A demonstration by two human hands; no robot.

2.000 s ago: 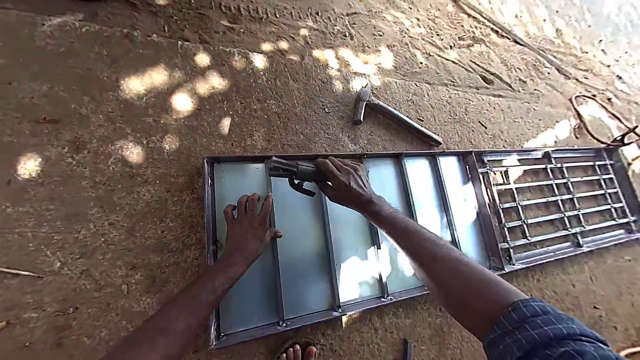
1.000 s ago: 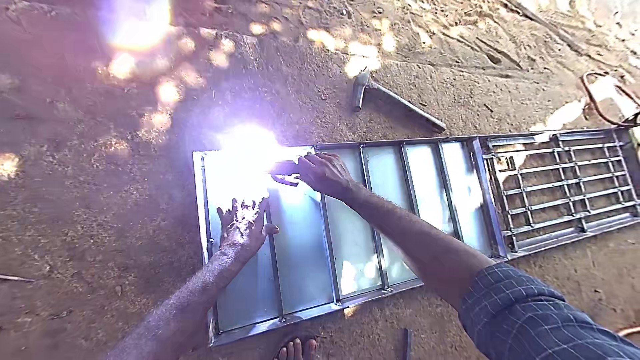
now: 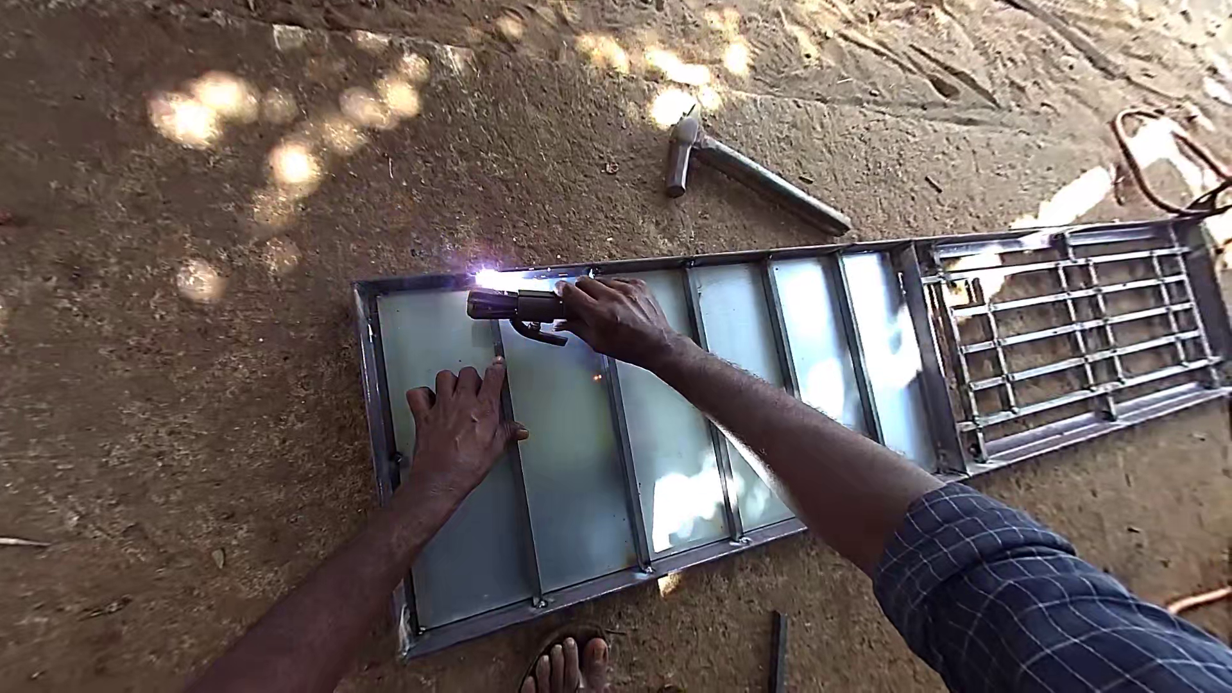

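Observation:
My right hand grips a welding electrode holder near the top edge of a long metal frame. A small purple-white arc glows at that edge, just above the holder's head. Flat pale sheets fill the frame's left part, crossed by thin metal bars. My left hand lies with spread fingers over the leftmost sheet, its fingertips and thumb at the first crossbar. Whether it presses on the bar I cannot tell. The electrode itself is hard to make out.
A metal hammer lies on the dirt ground beyond the frame. An open grille of bars forms the frame's right part. A cable curls at the upper right. A foot and a dark metal bar are at the near side.
A large bright glare a second ago has shrunk to a small arc; two seconds ago there was none. My right hand still holds the electrode holder.

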